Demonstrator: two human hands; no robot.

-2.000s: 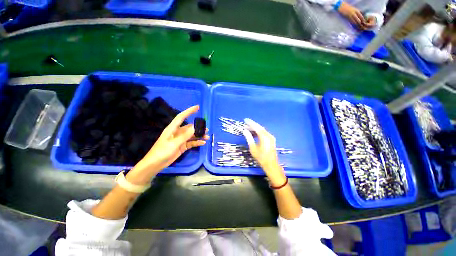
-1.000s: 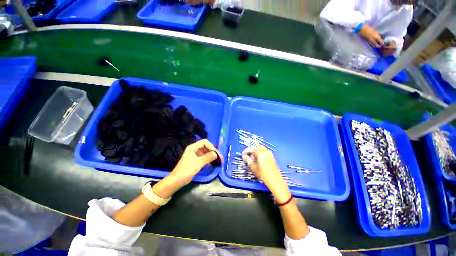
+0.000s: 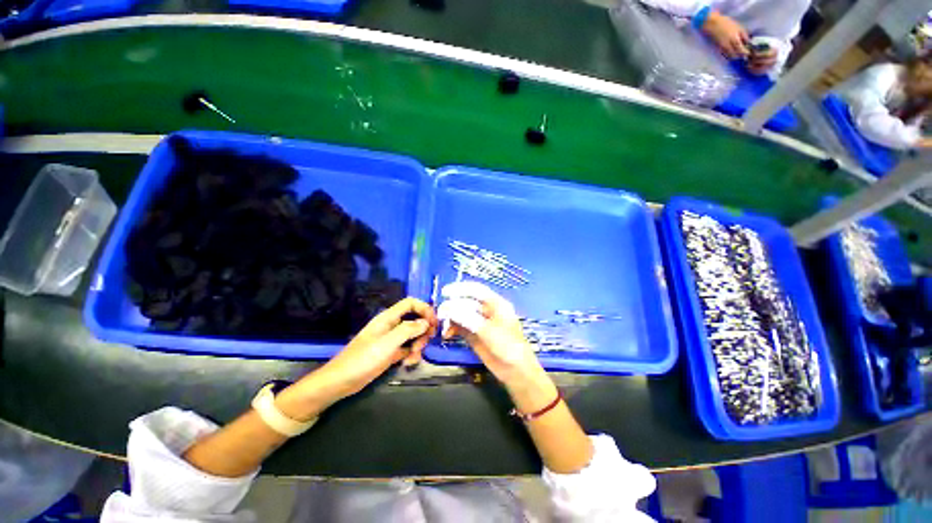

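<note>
My left hand point(image 3: 386, 342) is closed at the left edge of the middle tray, its fingers pinched around a black housing that they almost fully hide. My right hand point(image 3: 485, 325), with white coverings on its fingertips, meets it from the right. A thin metal rod point(image 3: 436, 290) stands up at the right fingertips, its lower end hidden. The left blue tray point(image 3: 261, 345) holds heaped black housings point(image 3: 245, 240). The middle blue tray point(image 3: 572, 220) holds loose silver rods point(image 3: 491, 264), some partly behind my right hand.
A narrower blue tray point(image 3: 707, 407) on the right is full of silver-and-black rods. A clear box point(image 3: 56, 233) stands at the left. The green belt point(image 3: 409, 97) beyond carries black pieces, some with rods. A dark thin tool point(image 3: 439, 381) lies below the trays. Another worker's hands point(image 3: 741, 41) show at the top right.
Both hands have come together at the border between the left and middle trays. My right hand has moved left from the loose rods. The camera view has also shifted.
</note>
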